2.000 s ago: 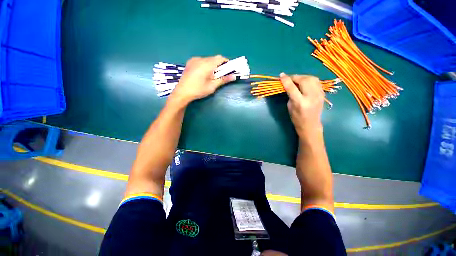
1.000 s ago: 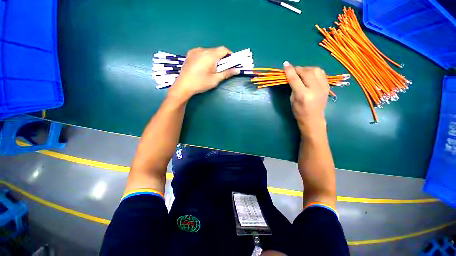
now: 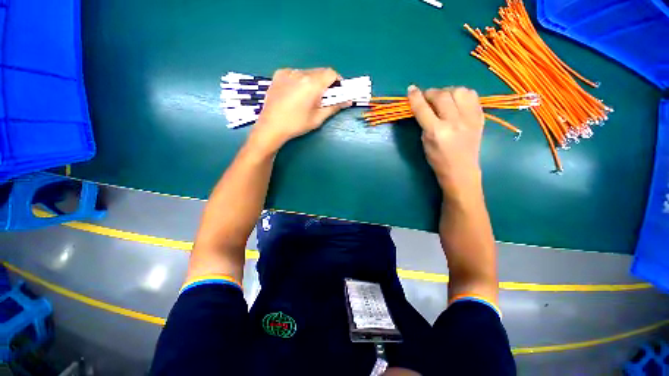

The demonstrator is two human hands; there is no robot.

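Observation:
My left hand (image 3: pixel 297 103) is closed around a fanned bunch of black-and-white sleeves (image 3: pixel 242 99), whose white ends (image 3: pixel 352 90) stick out to its right. My right hand (image 3: pixel 449 121) is closed around a small bunch of orange wires (image 3: pixel 389 111). Their left ends reach the white sleeve ends, and an upper wire touches or enters one; I cannot tell which. Their silver-tipped ends stick out to the right, one bent lower. A larger pile of loose orange wires (image 3: pixel 539 77) lies at the right, silver tips toward me.
The green bench top (image 3: pixel 330 169) lies under my hands. A blue bin (image 3: pixel 44 81) stands at the left, one (image 3: pixel 616 33) at the far right and another (image 3: pixel 655 235) at the right edge. A blue stool (image 3: pixel 51 202) is below left. One sleeve tip (image 3: pixel 433 3) shows at the top.
The right hand's wires now extend further right, over the edge of the loose pile. The far sleeve pile has mostly left the top of the view. Both hands keep their grips.

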